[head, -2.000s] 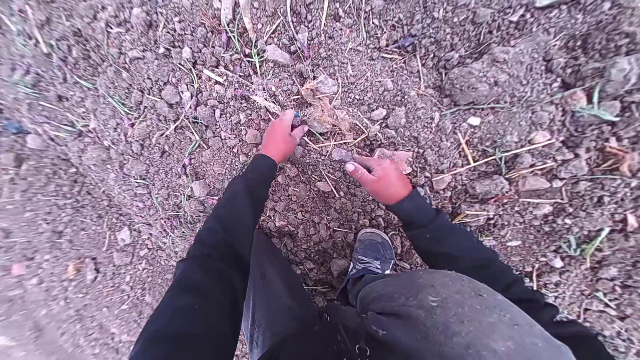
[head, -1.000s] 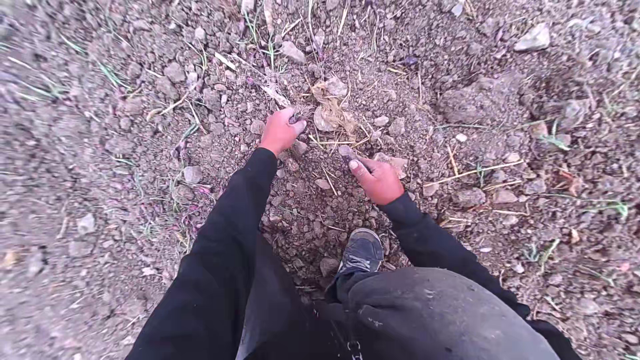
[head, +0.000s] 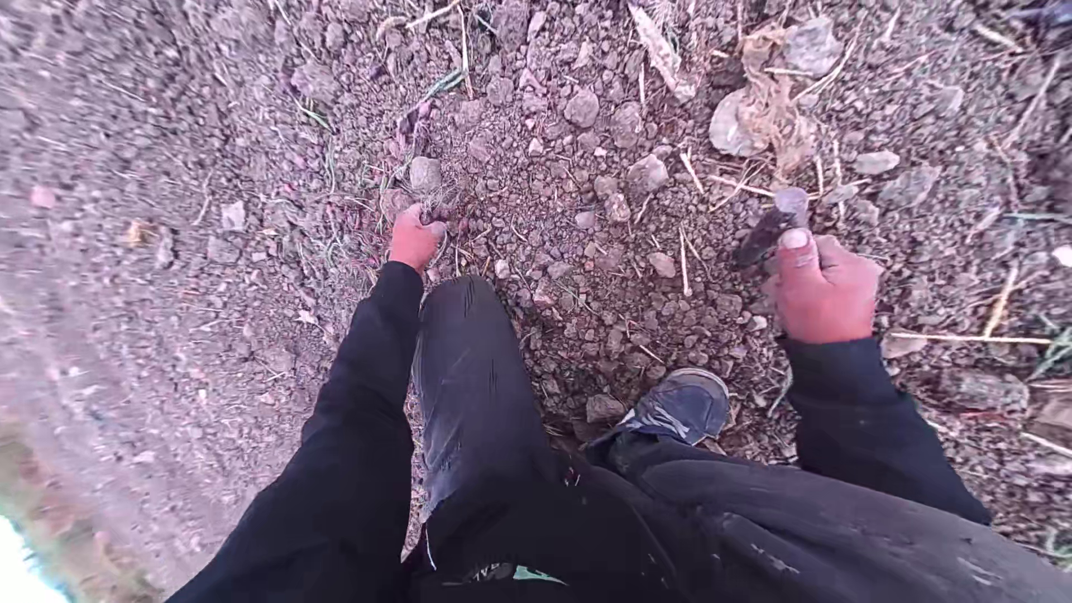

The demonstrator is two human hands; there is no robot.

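Observation:
My left hand is down at the soil left of centre, fingers curled beside a rounded clod and some thin roots or stems; whether it grips them I cannot tell. On the right, my right hand is closed around a short dark object with a rounded, pale purplish end by the thumb; its exact kind is unclear. Just above that hand lies dry, papery plant matter on the ground. Purple-tinged stems lie in the soil above my left hand.
Loose, cloddy soil with stones and dry straw surrounds both hands. My shoe stands between the arms, and my trousered knee is close beside my left hand. Green leaves show at the right edge.
My hands, close together before, are now far apart; the left has moved left, away from the dry plant matter. The view has shifted left. The dark object remains in my right hand.

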